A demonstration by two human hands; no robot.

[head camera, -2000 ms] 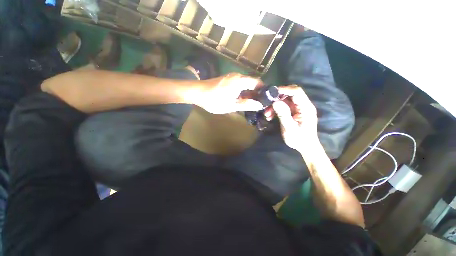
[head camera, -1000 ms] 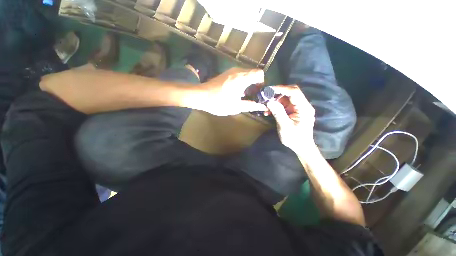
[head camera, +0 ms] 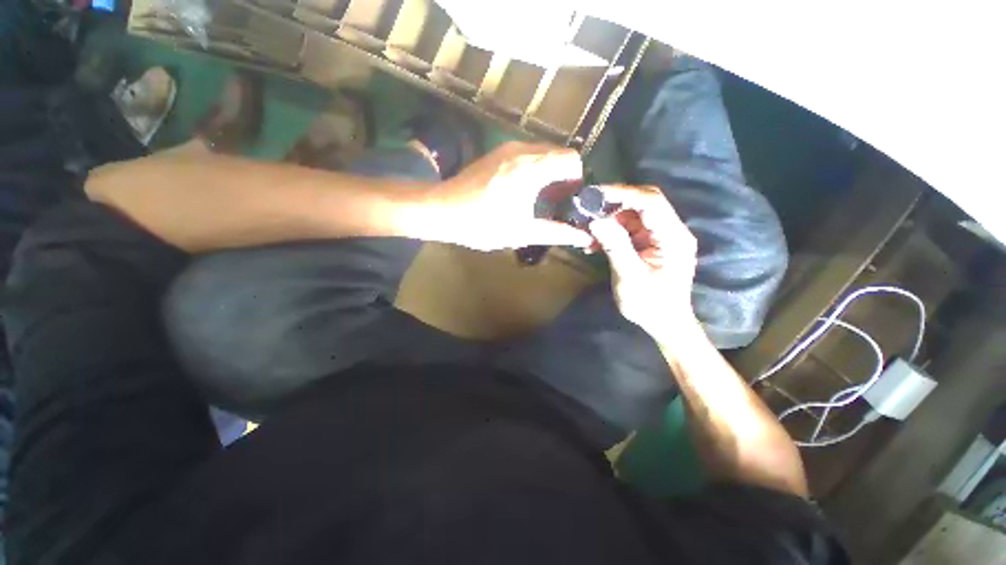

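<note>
A small black device [head camera: 590, 201] with a rounded grey face is held at the fingertips over my lap. My left hand [head camera: 507, 202] comes in from the left, its thumb and fingers around the dark part on the device's left side. My right hand [head camera: 651, 245] pinches the device from the right with thumb and fingers. A dark piece [head camera: 532, 255] shows below my left thumb; whether it belongs to the device I cannot tell. Much of what the hands hold is hidden by the fingers and blurred.
A partitioned cardboard box [head camera: 463, 57] stands beyond my hands. A white table edge [head camera: 816, 83] curves across the upper right. A white cable with a white adapter block [head camera: 899, 390] lies at the right. Tan cardboard [head camera: 474, 292] lies between my legs. Another person's foot [head camera: 147, 102] is at the upper left.
The grey round face of the device has turned more toward the camera. The dark parts below the hands have shifted left, under my left thumb. Both hands stay nearly in place.
</note>
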